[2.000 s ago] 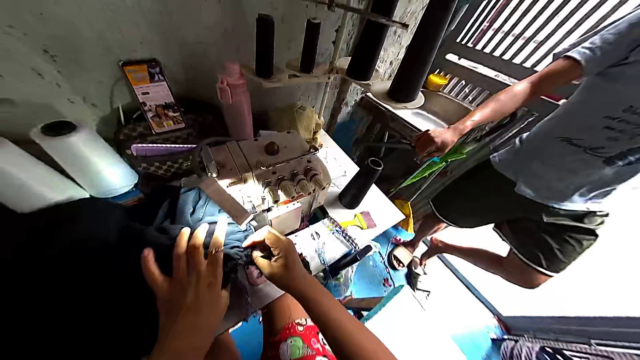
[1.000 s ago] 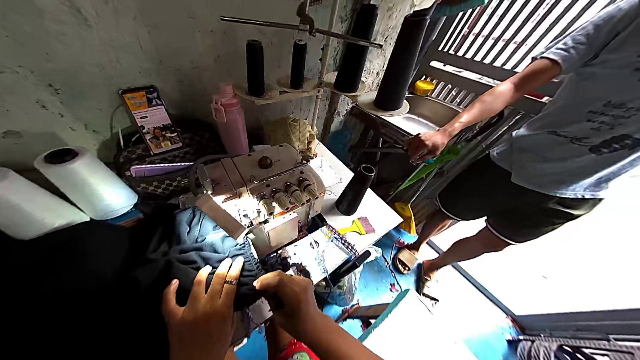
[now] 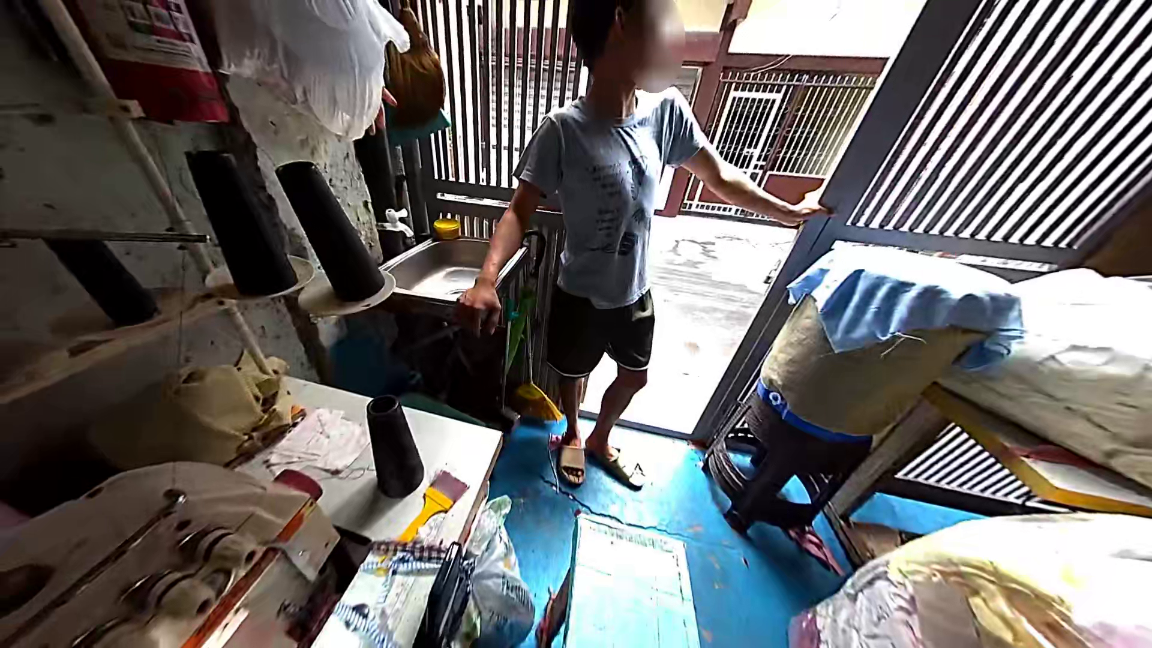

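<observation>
Neither of my hands shows in the head view now, nor does the dark cloth. At the lower left stands a sewing machine (image 3: 171, 558), only partly in view. Behind it a white table (image 3: 360, 513) bears a black thread cone (image 3: 394, 447), a yellow-handled brush (image 3: 434, 506) and a crumpled pale cloth (image 3: 319, 441). More black thread cones (image 3: 241, 225) stand on a rack at the left. A notebook (image 3: 387, 585) with a pen-like dark object (image 3: 445, 594) lies at the table's near edge.
A person (image 3: 612, 207) stands in the doorway, one hand by a steel sink (image 3: 445, 270), the other on the barred gate (image 3: 814, 216). A white board (image 3: 630, 585) is low on the blue floor. Stuffed sacks (image 3: 999, 585), a cloth-topped bundle (image 3: 864, 360) and a plastic bag (image 3: 499, 580) stand around.
The view has swung far to the right and up, toward the doorway. My hands and the dark cloth, both at the sewing machine in the earlier frames, are out of view.
</observation>
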